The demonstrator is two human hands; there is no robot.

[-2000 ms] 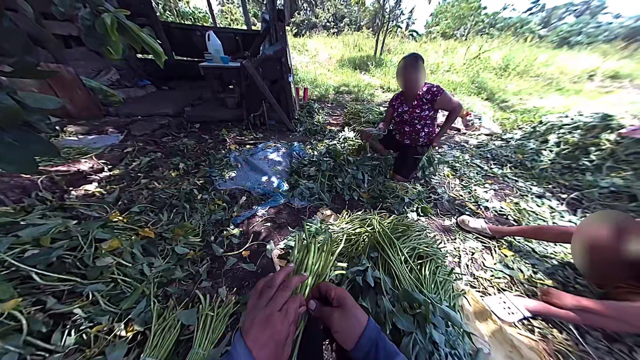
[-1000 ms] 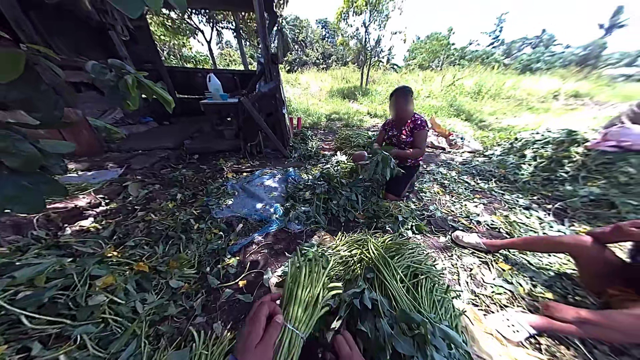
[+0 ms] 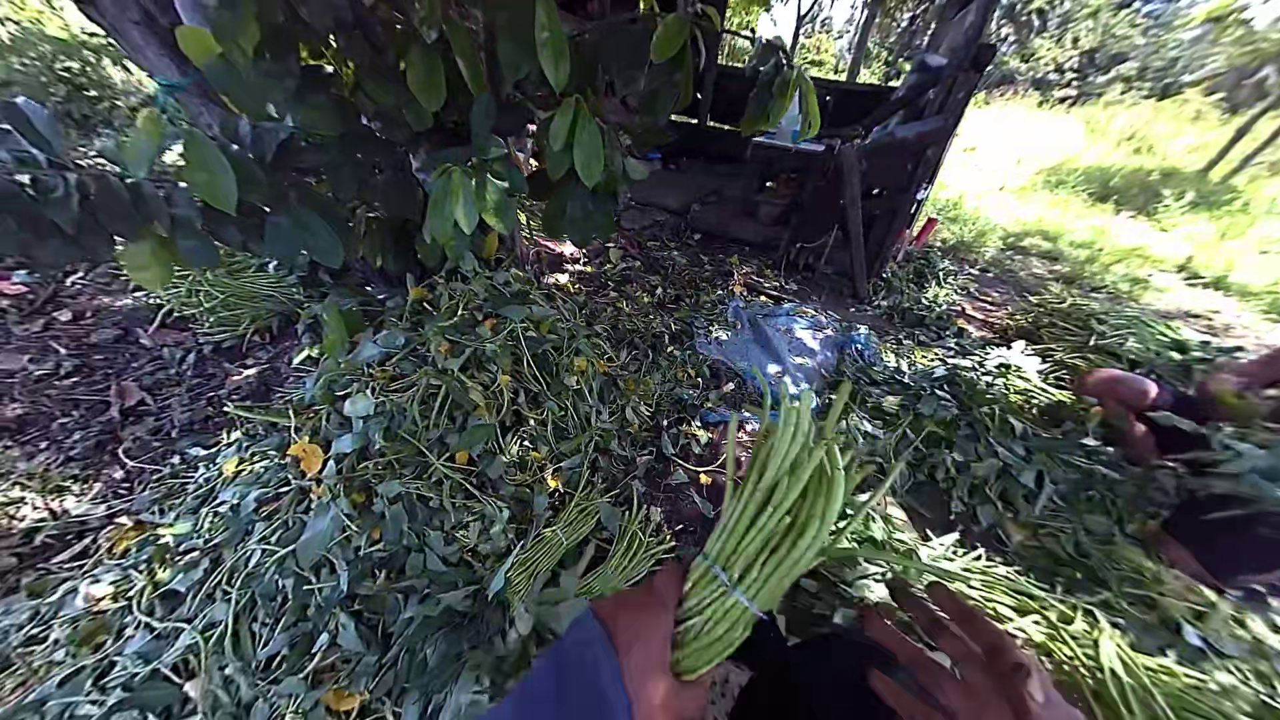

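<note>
My left hand (image 3: 655, 640) grips a bundle of long green stems (image 3: 770, 530), tied near its lower end with a thin pale band. The bundle leans up and to the right. Just right of it is my right hand (image 3: 960, 650), empty with its fingers spread, over a pile of loose green stems (image 3: 1060, 630). Two smaller stem bundles (image 3: 550, 545) lie on the leaves left of my left hand.
Leafy vines (image 3: 400, 540) cover the ground at left. A crumpled blue plastic sheet (image 3: 780, 345) lies beyond the bundle. Branches hang before a wooden shelter (image 3: 850, 200). Another person's hand (image 3: 1120, 395) shows at the right edge, among greens.
The view has swung left. My left hand has lifted the tied bundle; my right hand, which was beside it, is now apart from it. The band shows one second ago but not two seconds ago.
</note>
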